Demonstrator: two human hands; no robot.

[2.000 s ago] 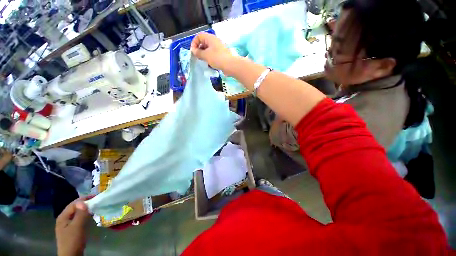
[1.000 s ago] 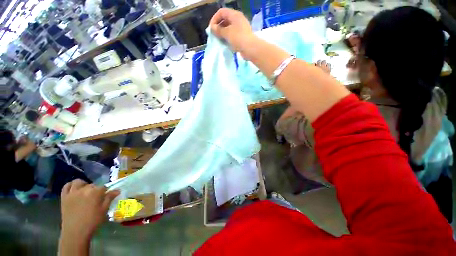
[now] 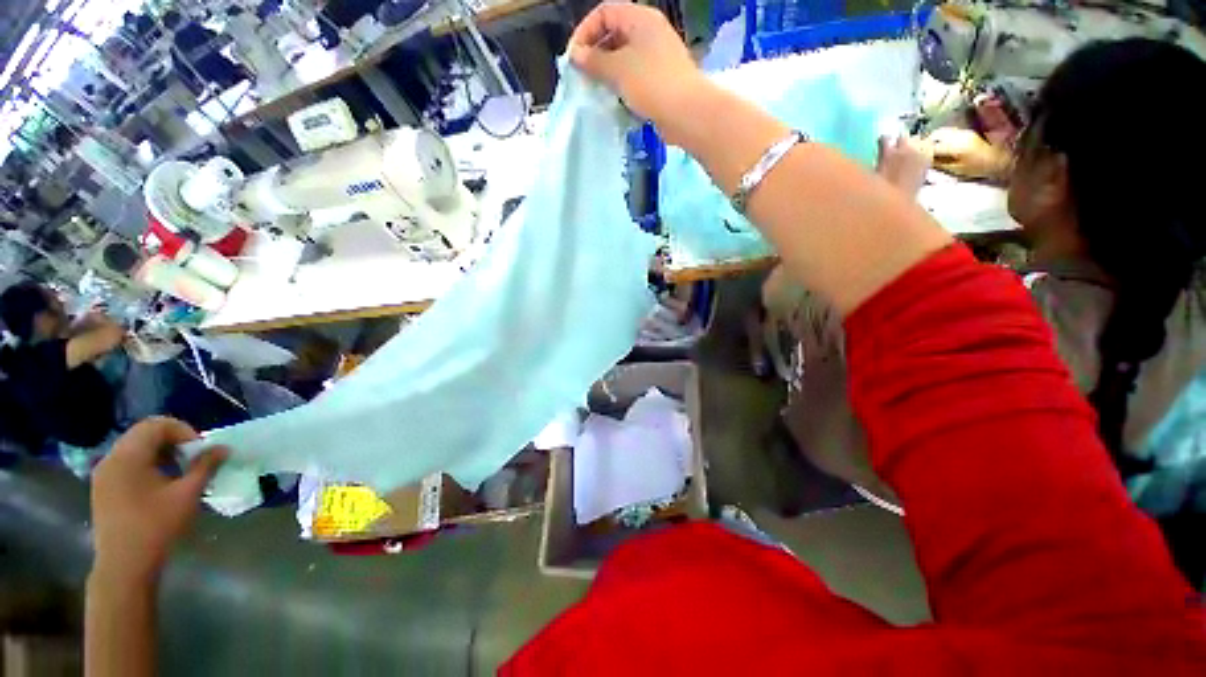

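Note:
A pale aqua fabric piece (image 3: 496, 331) is stretched in the air between my two hands, from upper middle to lower left. My right hand (image 3: 635, 56) pinches its top corner, high in front of the table. My left hand (image 3: 148, 487) pinches its other end at the lower left. The cloth's lower edge hangs loose in a curve. It hides part of the table edge and part of the carton below.
A sewing machine (image 3: 351, 185) stands on the white table (image 3: 318, 288). A person (image 3: 1124, 199) sits at the right, near aqua cloth (image 3: 820, 119) on the table. Below are an open box of white pieces (image 3: 562, 509) and a cardboard carton (image 3: 397, 509). Another person (image 3: 53, 357) is far left.
My left hand has moved left and slightly up, and the cloth is stretched wider. My right hand is a little higher. The seated person's hand now reaches onto the aqua cloth on the table.

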